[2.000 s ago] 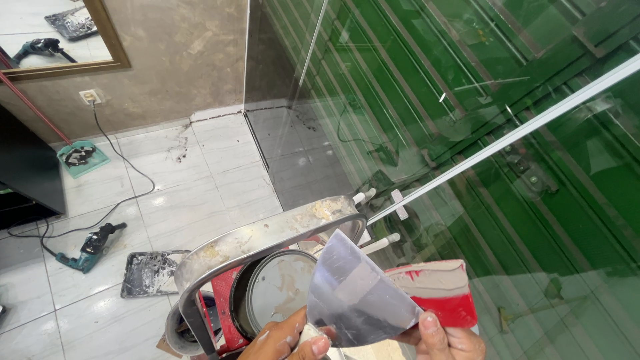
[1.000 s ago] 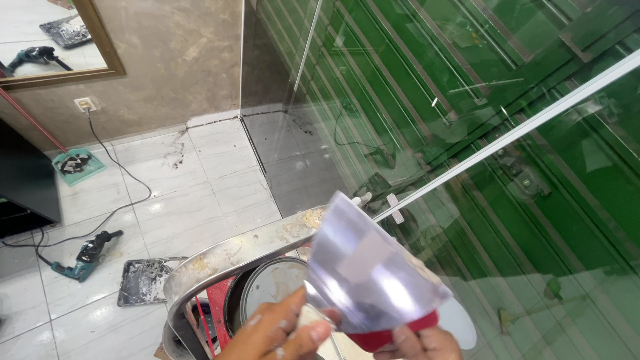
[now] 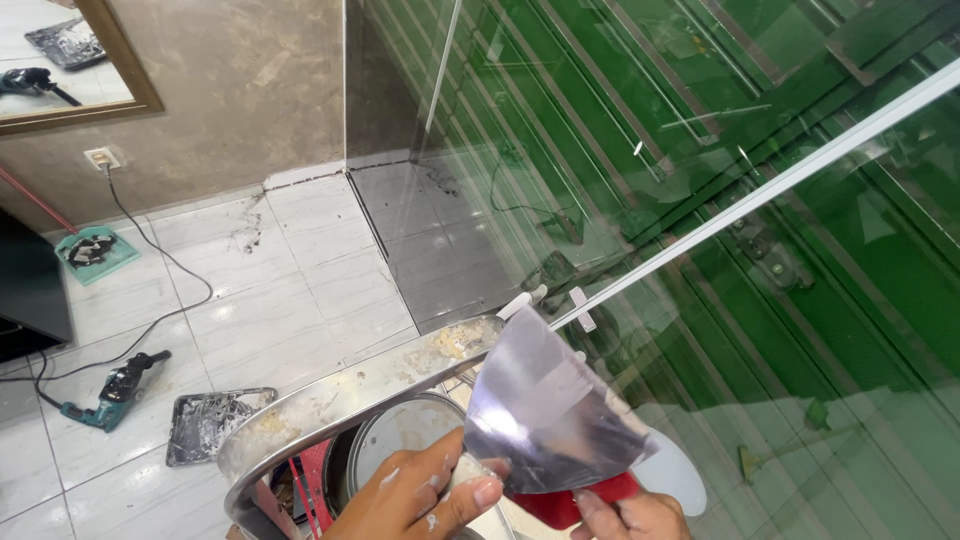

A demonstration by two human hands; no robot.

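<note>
My left hand, marked with white compound, holds the pale handle of a wide metal putty knife at the lower centre. The shiny blade spreads up and to the right. My right hand grips a red plastic spreader at the lower right, partly hidden behind the blade. Below and beside the blade lies the metal top frame of a ladder, smeared with dried compound. A round container lid shows inside that frame, just above my left hand.
A corded power drill and a smeared black tray lie on the white tiled floor. A teal dustpan with debris stands near the wall. A glass panel with a white edge strip borders the right, reflecting green slats.
The putty knife and the red spreader have turned and shifted in my hands; the spreader, in plain sight right of the blade two seconds ago, is now largely beneath it.
</note>
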